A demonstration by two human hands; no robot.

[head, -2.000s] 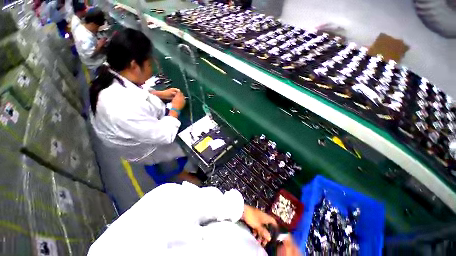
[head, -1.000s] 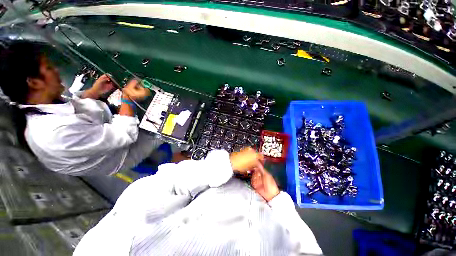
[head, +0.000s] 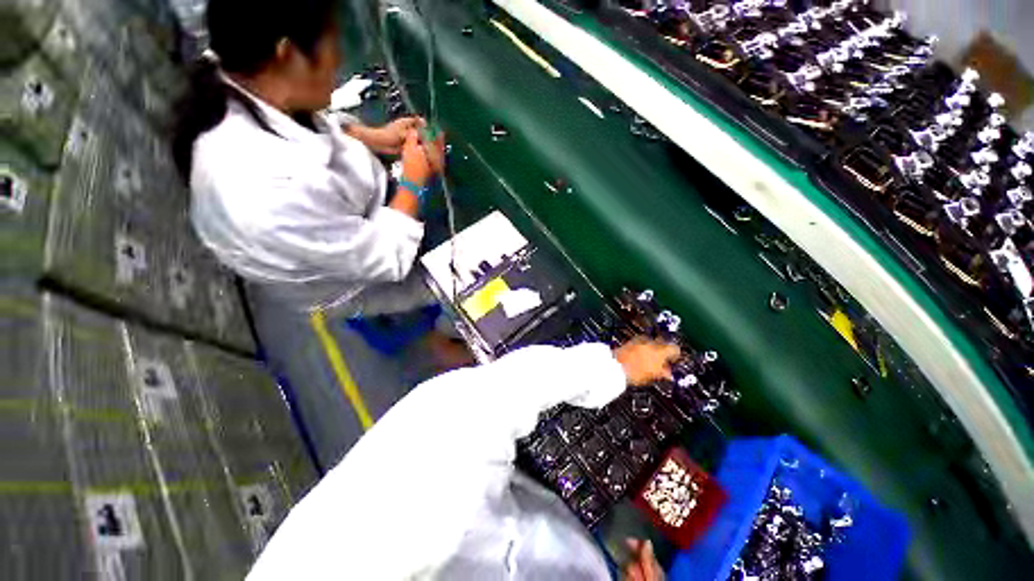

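My left hand point(head: 650, 361) is over the far part of the black compartment tray point(head: 590, 445), beside silver-topped small units point(head: 705, 384). Its fingertips point down into the tray; whether they hold a unit cannot be told. My right hand point(head: 643, 561) is at the bottom edge of the picture, partly cut off, below the red parts box; what it holds cannot be told. The red parts box point(head: 709, 499) holds small pale fittings point(head: 670, 493). It stands between the tray and the blue plastic bin point(head: 879, 524), which holds loose silver-black parts point(head: 782, 542).
A neighbour in a white coat point(head: 297, 210) works on the left. A black-and-white case point(head: 482, 252) with a yellow label lies between us. Loose pieces lie on the green bench point(head: 544, 170). A raised shelf with filled trays point(head: 907, 170) runs along the right. Wrapped cartons point(head: 136, 340) stand at left.
My hands were together near the red box. My left hand has moved away over the tray's far part, and my right hand is lower. The view has also turned and shifted.
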